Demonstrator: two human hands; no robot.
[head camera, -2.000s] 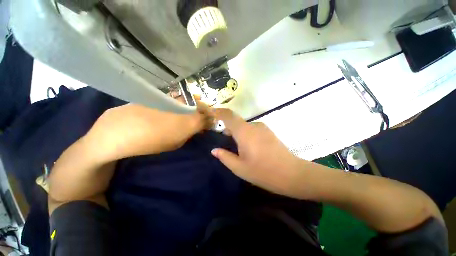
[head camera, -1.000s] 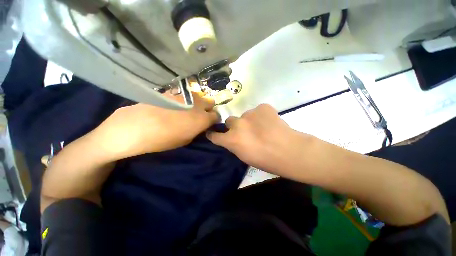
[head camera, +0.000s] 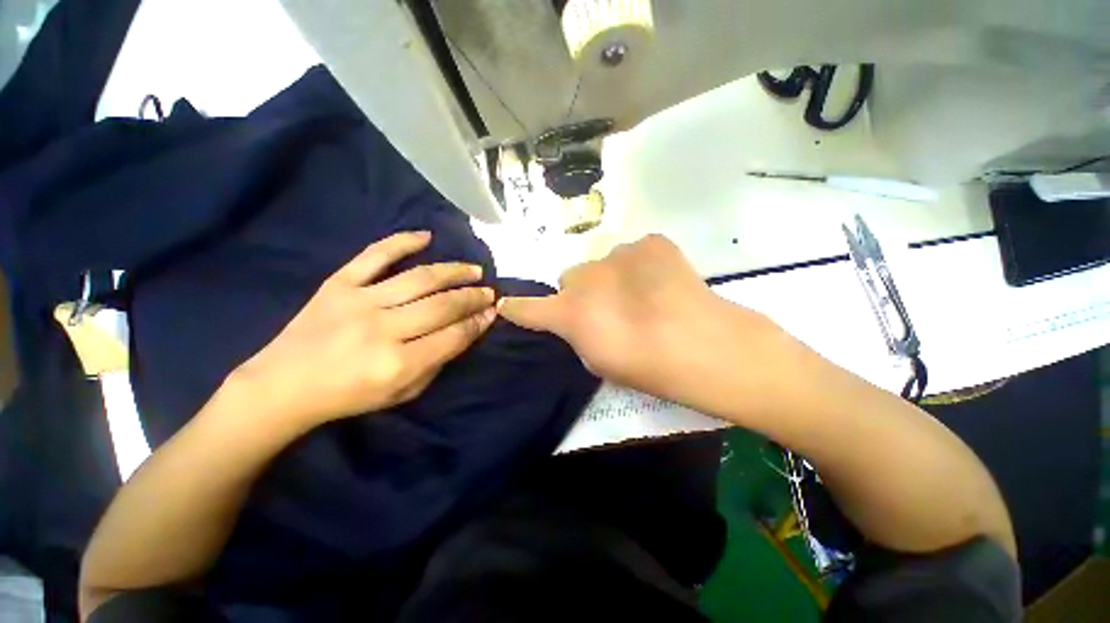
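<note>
The dark navy garment piece (head camera: 280, 195) lies over the left of the table and hangs off its front edge. My left hand (head camera: 396, 323) lies flat on the cloth with its fingers spread, left of the needle area. My right hand (head camera: 621, 304) pinches the cloth's right edge between thumb and curled fingers, touching my left fingertips. The presser foot area (head camera: 521, 183) of the white sewing machine (head camera: 718, 31) is just behind the hands, blurred by glare. The cloth's edge lies in front of it.
Silver thread snips (head camera: 881, 286) lie right of my right hand. A thin white-handled tool (head camera: 852, 185), black scissors handles (head camera: 834, 97) and a black phone (head camera: 1057, 231) lie farther back. A wooden piece (head camera: 97, 341) stands at the left. A printed ruler tape (head camera: 633, 408) runs along the front edge.
My left hand has moved from beside the needle down and left onto the cloth, its fingers opening out. The cloth now lies clear of the presser foot. The view has shifted.
</note>
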